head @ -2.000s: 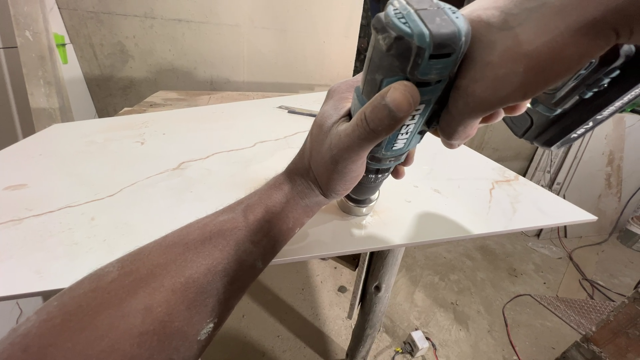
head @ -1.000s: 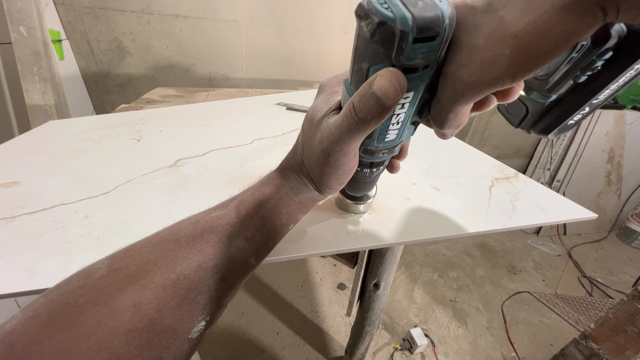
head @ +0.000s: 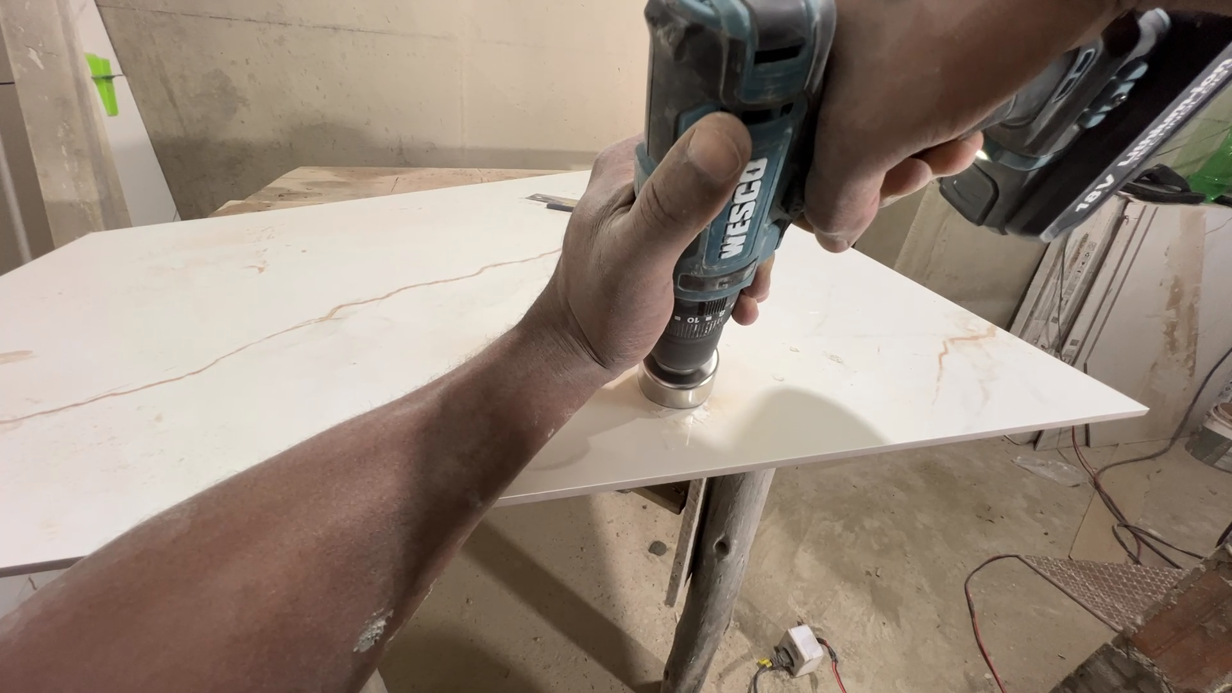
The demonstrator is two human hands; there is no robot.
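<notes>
A teal and black Wesco cordless drill [head: 741, 192] points down, with a metal hole saw [head: 680, 381] in its chuck. The saw's rim meets a white marble-look slab [head: 337, 337] close to the slab's near edge, and the surface around it looks wet and dusty. My left hand [head: 654, 241] wraps the drill's body just above the chuck, thumb along its side. Around the drill's handle is my right hand [head: 905, 115], partly cut off by the top of the view. The drill's battery [head: 1107, 125] sticks out at the upper right.
A wooden post [head: 722, 568] stands under the slab's near edge. Beyond the slab lie a metal tool [head: 551, 201] and a wooden board [head: 385, 181]. On the floor are a white electrical box [head: 800, 650] with wires and several cables at the right. Panels [head: 1136, 308] lean at the back right.
Both hands and the drill have shifted slightly left from the earliest frame, tilting a little. The hole saw stays at about the same spot on the slab.
</notes>
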